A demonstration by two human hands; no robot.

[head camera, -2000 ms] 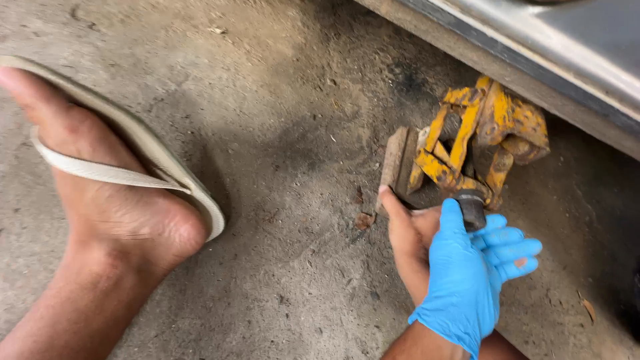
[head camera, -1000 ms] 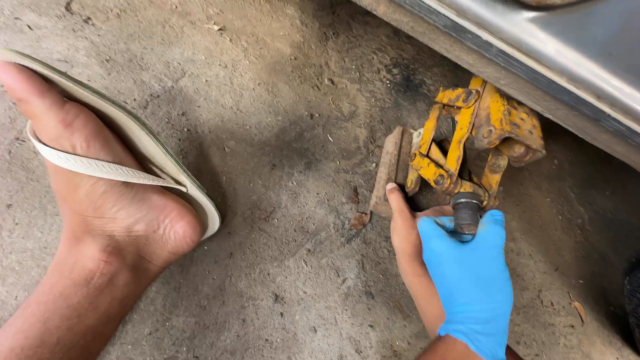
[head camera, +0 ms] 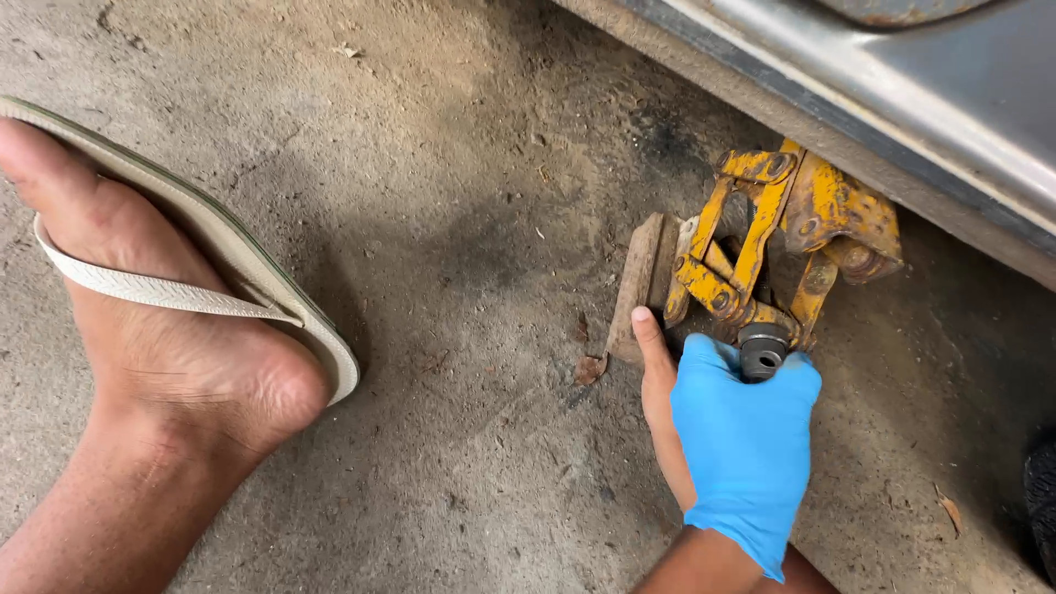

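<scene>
A scissor jack with worn yellow paint is partly under the sill of a vehicle. Its dirty brown base faces left. A dark round metal socket-like fitting sits at the near end of the jack. My left hand, in a blue glove, is closed around this fitting; the palm and most fingers are out of sight. Crossing beneath it, my bare right hand has its thumb on the lower edge of the base. Its other fingers are hidden.
The grey vehicle sill runs diagonally across the upper right. At left, a foot in a cream flip-flop stands on the rough concrete floor. A dark object is at the right edge. Dry leaves lie about.
My gloved left hand had its fingers spread two seconds ago and has closed around the dark fitting. My bare thumb stays at the jack's base.
</scene>
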